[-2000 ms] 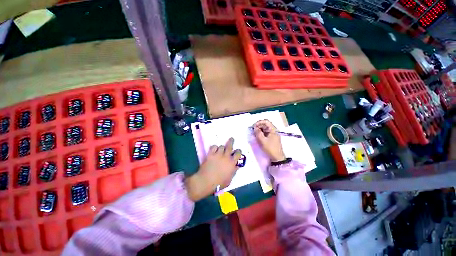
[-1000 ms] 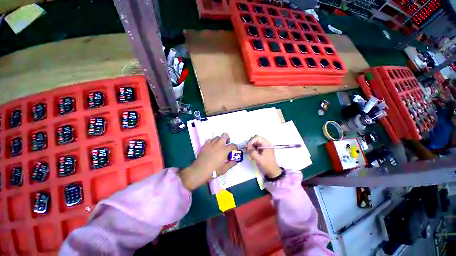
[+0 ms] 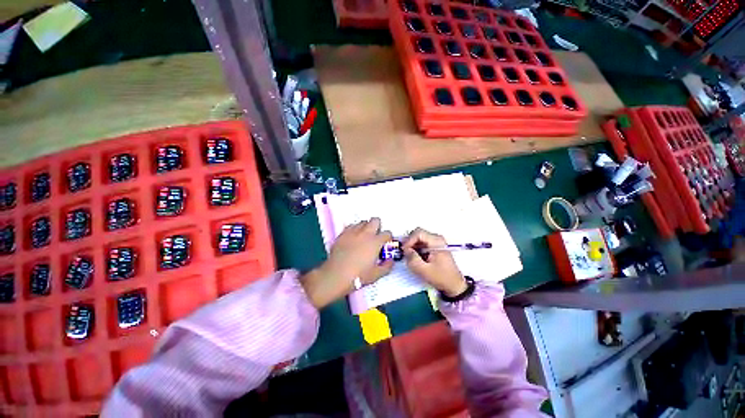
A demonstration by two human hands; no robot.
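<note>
My left hand [image 3: 354, 259] holds a small watch body [image 3: 391, 251] with a lit screen over the white record sheet [image 3: 449, 208]. My right hand [image 3: 433, 263] holds a dark pen [image 3: 470, 246], its shaft pointing right; its fingertips are close to the watch body. Whether they touch it, I cannot tell. The sheet has a pink strip along its left side. A red compartment tray [image 3: 181, 292] at left holds many watch bodies with lit screens; several pockets in its lower rows are empty.
A metal post [image 3: 253, 90] stands left of the sheet, with a pen cup [image 3: 299, 145] beside it. Stacked red trays [image 3: 498, 125] lie on brown board behind. A yellow note [image 3: 375, 326], tape roll [image 3: 560, 214], red and white box [image 3: 582, 255] and more red trays [image 3: 653, 184] surround the sheet.
The watch body was under my left hand on the sheet and is now held up near my right fingers. Its screen changed from blue to multicoloured marks. My right hand has moved lower. The view shifted slightly.
</note>
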